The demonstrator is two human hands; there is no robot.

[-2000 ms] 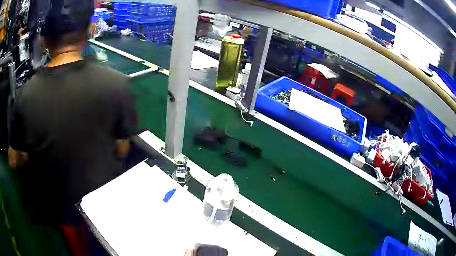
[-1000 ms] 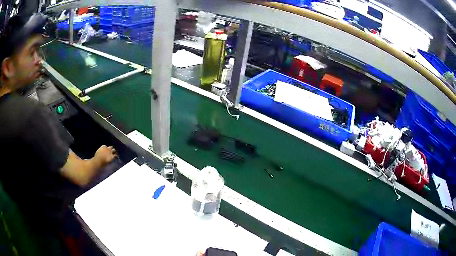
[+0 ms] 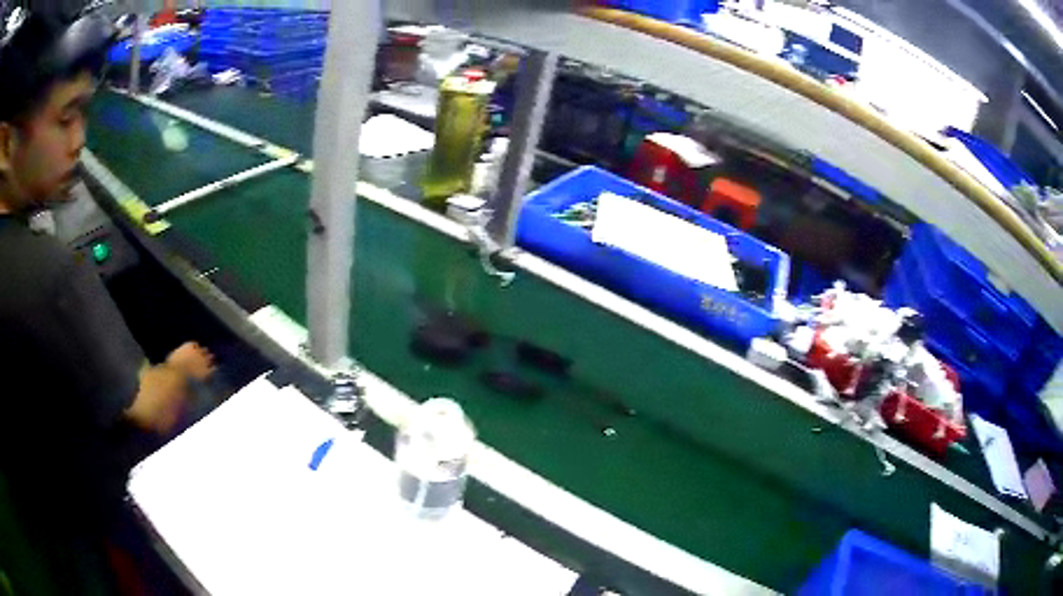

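Neither of my hands shows in the frame. The white worktop sheet (image 3: 280, 489) lies nearest in front of me, with a small blue mark on its upper part. A clear plastic bottle (image 3: 434, 456) stands upright at the sheet's belt side. Beyond it, several black power adapters (image 3: 445, 338) with thin cords lie loosely grouped on the green belt (image 3: 699, 489). They are blurred, so their exact number and the cord ends cannot be told.
A person (image 3: 70, 349) stands at the left, one forearm over the belt's near edge. A metal post (image 3: 338, 186) rises beside the worktop. Across the belt are a yellow-green bottle (image 3: 456, 137), a blue tote (image 3: 653, 285) and a red basket (image 3: 921, 421). Another blue tote (image 3: 874, 570) is cut off bottom right.
The view has shifted, so the bottle and post sit further left. The dark object at the bottom edge has left view. The person at left has turned from back view to side view.
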